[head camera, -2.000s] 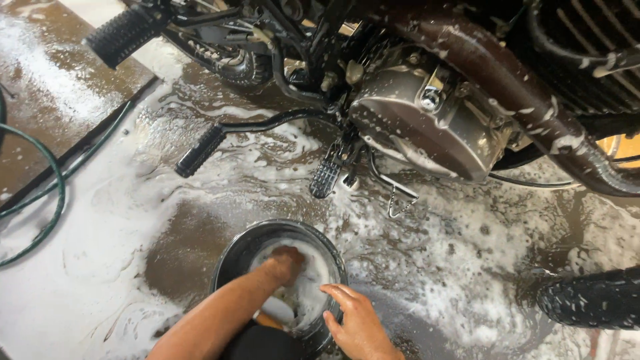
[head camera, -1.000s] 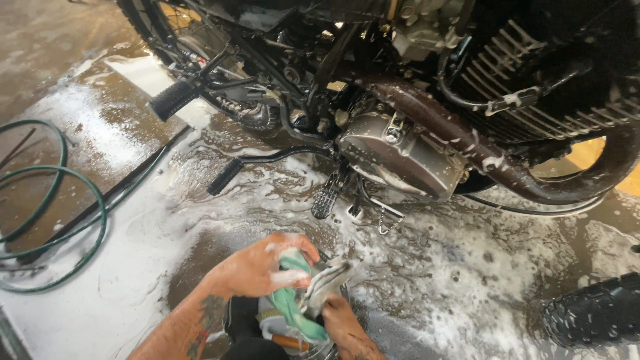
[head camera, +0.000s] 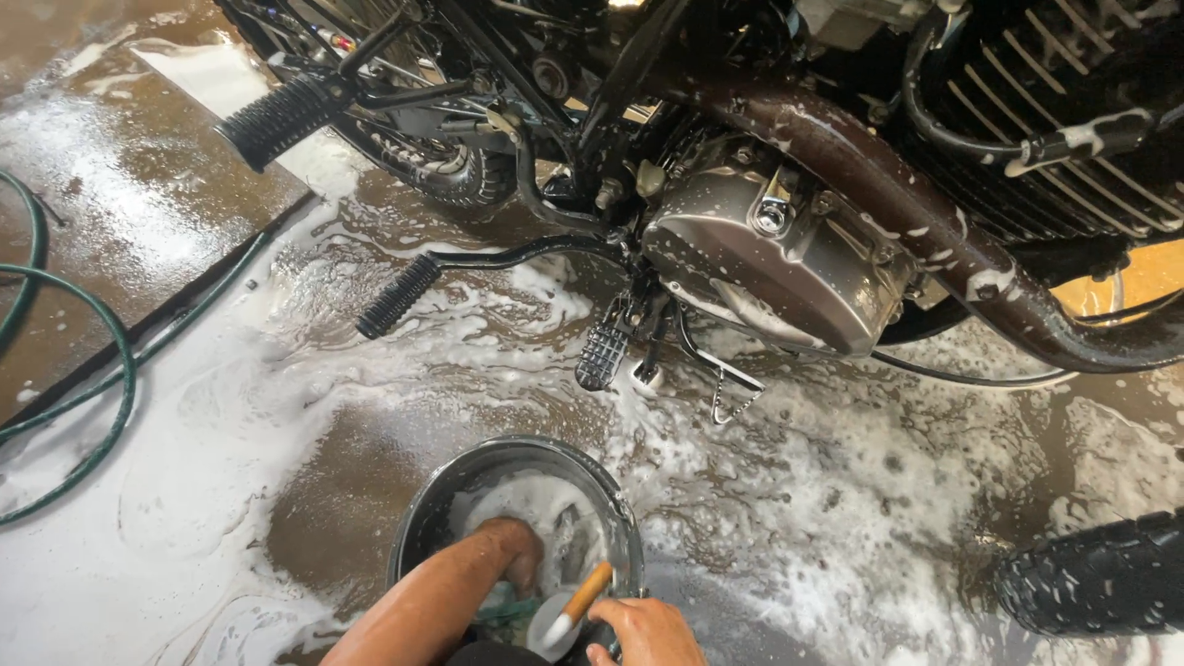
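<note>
A dark bucket (head camera: 416, 499) of soapy water stands on the wet floor at the lower middle. My left hand (head camera: 518, 546) reaches down into it; its fingers are hidden in the suds, close to a green cloth (head camera: 507, 610). My right hand (head camera: 647, 629) is at the bucket's right rim, fingers partly bent, beside an orange handle with a white end (head camera: 581, 603); whether it grips the rim is unclear. Above the bucket is a motorcycle with a foam-spotted engine cover (head camera: 758, 250), a brown exhaust pipe (head camera: 860, 176), a kick lever (head camera: 518, 254) and a ridged footpeg (head camera: 603, 356).
A green hose (head camera: 125, 370) loops over the floor at the left, near a dark strip edge (head camera: 185, 296). Foam and water cover much of the floor. A knobby tyre (head camera: 1101, 573) lies at the lower right. Another rubber peg (head camera: 282, 120) juts out at the upper left.
One second ago both hands were above the bucket around the green cloth; now my left hand is down in the suds and my right is at the rim.
</note>
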